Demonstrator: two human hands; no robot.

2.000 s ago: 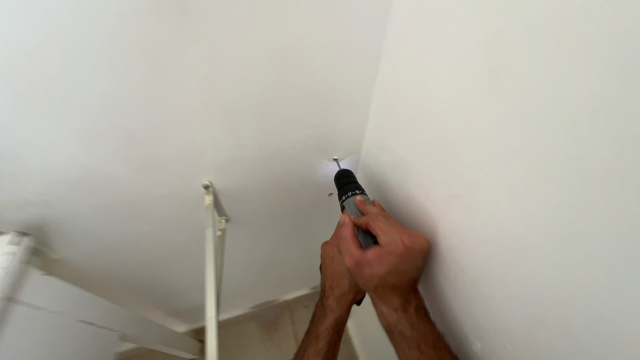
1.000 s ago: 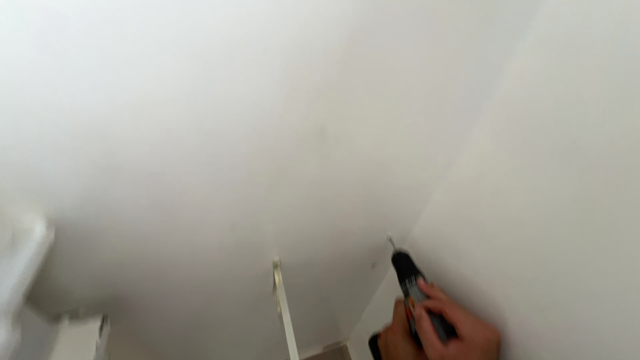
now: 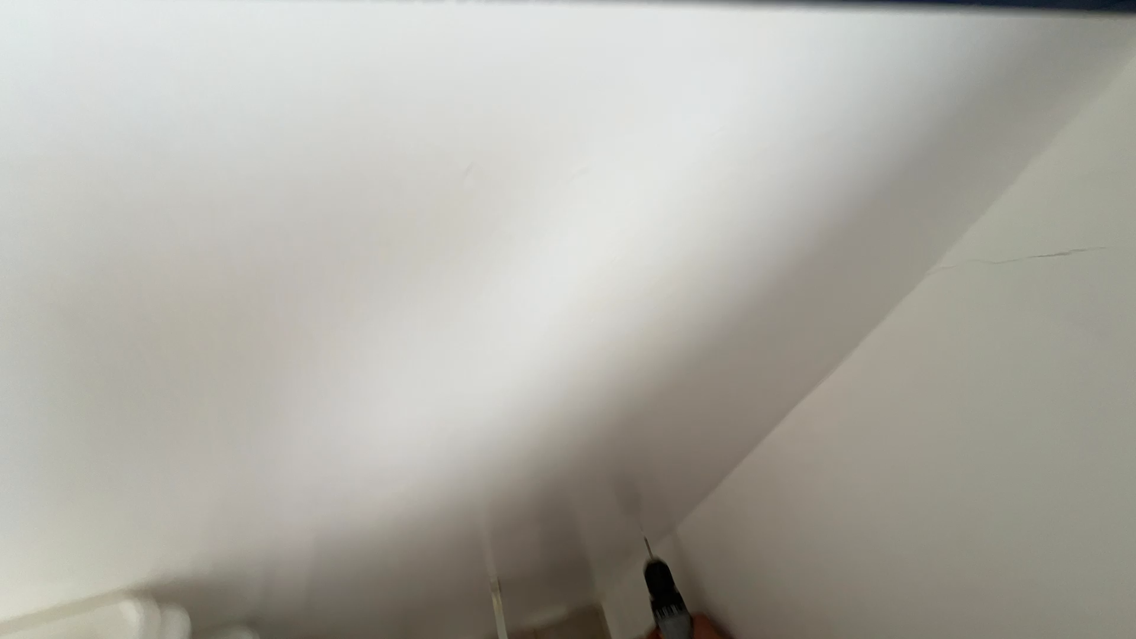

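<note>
A black and grey power drill (image 3: 666,599) points upward at the bottom edge, right of centre, with a thin bit (image 3: 648,546) in its chuck. The bit's tip is near the wall corner; whether it touches the wall cannot be told. Part of my right hand (image 3: 707,627) shows against the drill's right side, its fingers around the body. Only a sliver of skin shows left of the drill, and my left hand cannot be made out there. The drill's handle is out of the frame.
A white wall (image 3: 444,266) meets another wall (image 3: 976,444) along a slanting corner, with a thin crack (image 3: 1047,256) at the right. A narrow pale bar (image 3: 497,603) stands left of the drill. White objects (image 3: 98,617) lie at the bottom left, and brownish floor shows at the bottom.
The view has tilted far upward, so the drill and hands sit at the bottom edge. Earlier both hands were on the drill; now they are mostly out of frame.
</note>
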